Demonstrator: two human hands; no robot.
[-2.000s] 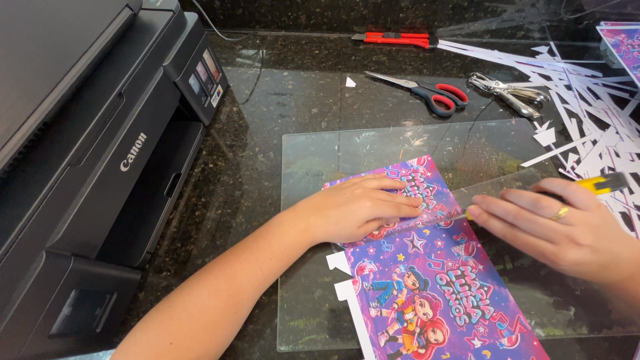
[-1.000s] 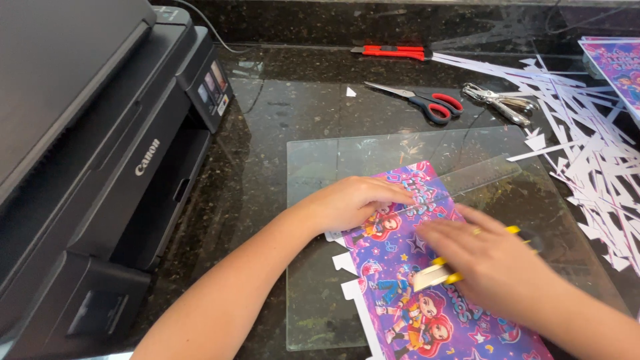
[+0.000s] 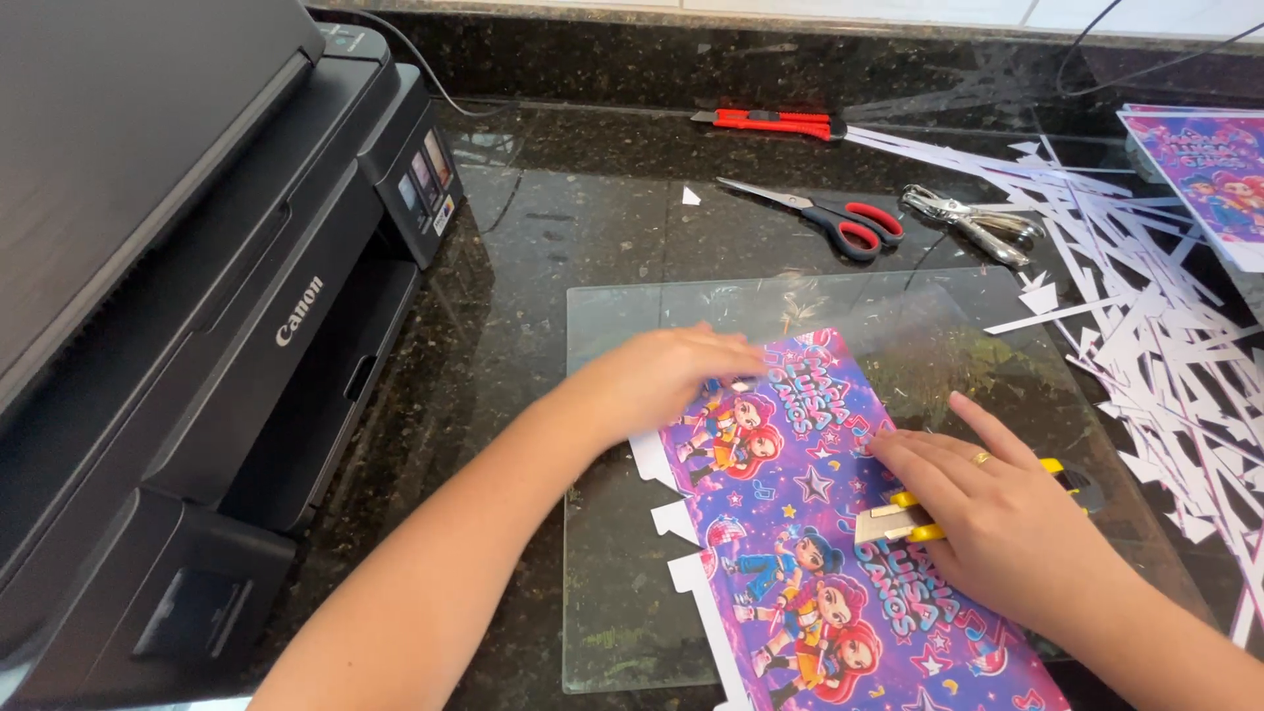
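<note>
A printed sheet of purple cartoon card (image 3: 780, 504) with white tabs along its left edge lies slantwise on a clear glass board (image 3: 632, 612). My left hand (image 3: 681, 370) rests on the sheet's upper left end, its fingertips partly hidden. Under my right hand (image 3: 997, 504) is a yellow utility knife (image 3: 928, 531), held flat against the palm with its blade end over the sheet, while the fingers spread on the print. Part of the knife's body shows beyond the hand. In this view I cannot make out the clear ruler.
A black Canon printer (image 3: 296, 326) stands at the left. Behind the board lie a red utility knife (image 3: 775, 122), scissors (image 3: 839, 219) and a metal hole punch (image 3: 973, 222). White paper offcuts (image 3: 1165, 395) heap at the right, near more printed sheets (image 3: 1215, 178).
My right hand, at the sheet's right edge two seconds ago, now lies over the print with the knife turned flat. The clear ruler seen across the sheet earlier no longer shows plainly.
</note>
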